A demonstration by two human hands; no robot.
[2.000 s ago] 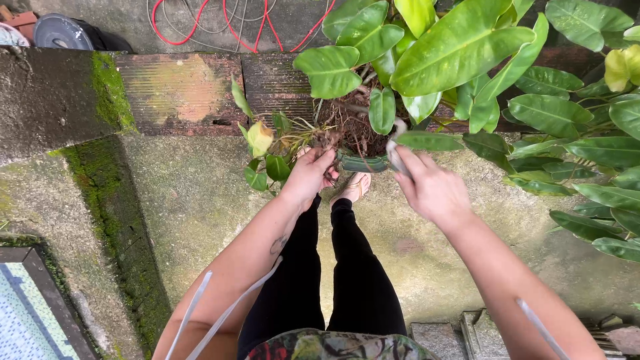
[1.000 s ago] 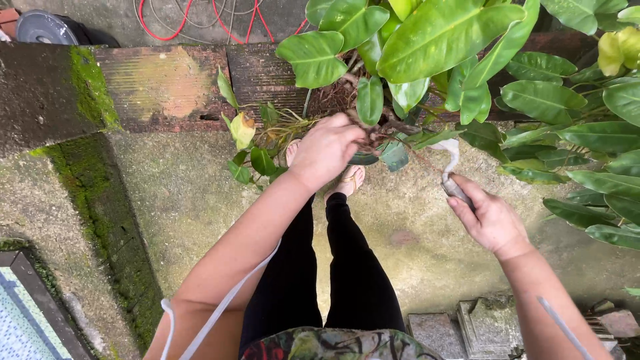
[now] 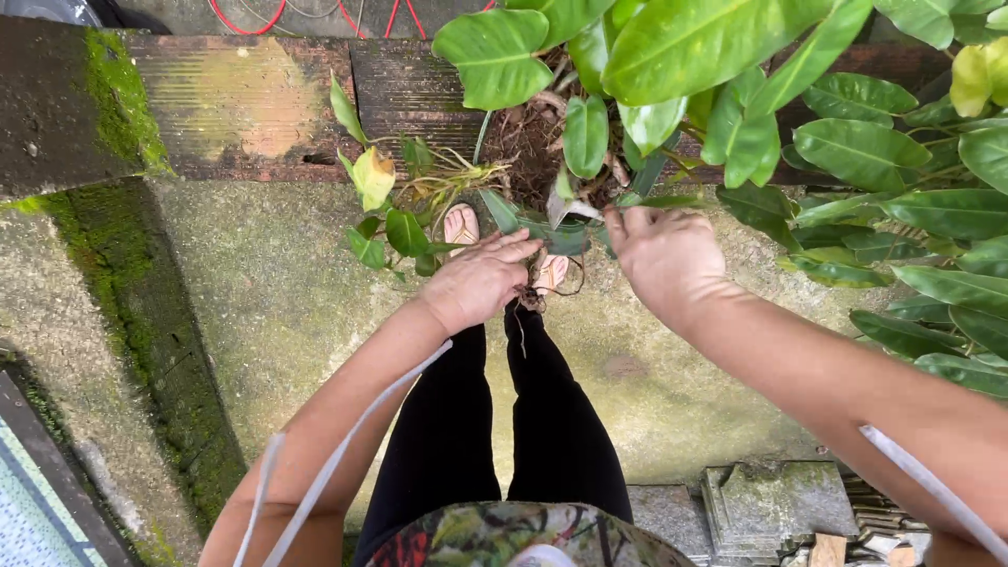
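A potted plant with large green leaves (image 3: 709, 47) stands on the ledge, its brown roots and soil (image 3: 524, 153) bare at the top of a dark green pot (image 3: 563, 236). My right hand (image 3: 669, 252) is shut on a small hand tool, whose pale metal blade (image 3: 579, 209) lies at the pot's near rim; the handle is hidden in my fist. My left hand (image 3: 484, 276) is at the rim's left part, with a clump of brown roots (image 3: 531, 298) hanging by its fingers. A cut or trailing stem cluster with a yellowed leaf (image 3: 373, 178) spreads left of the pot.
The pot is by a weathered ledge of ridged blocks (image 3: 252, 102). More leafy plants (image 3: 937, 213) crowd the right side. A mossy step (image 3: 150, 315) runs down the left. Stacked stone slabs (image 3: 776, 504) lie at lower right. Red cord (image 3: 252, 30) crosses the ground beyond the ledge.
My right hand has moved left with the tool, from clear of the pot to its rim. My left hand has come down from the roots toward me, and a root clump now hangs by it.
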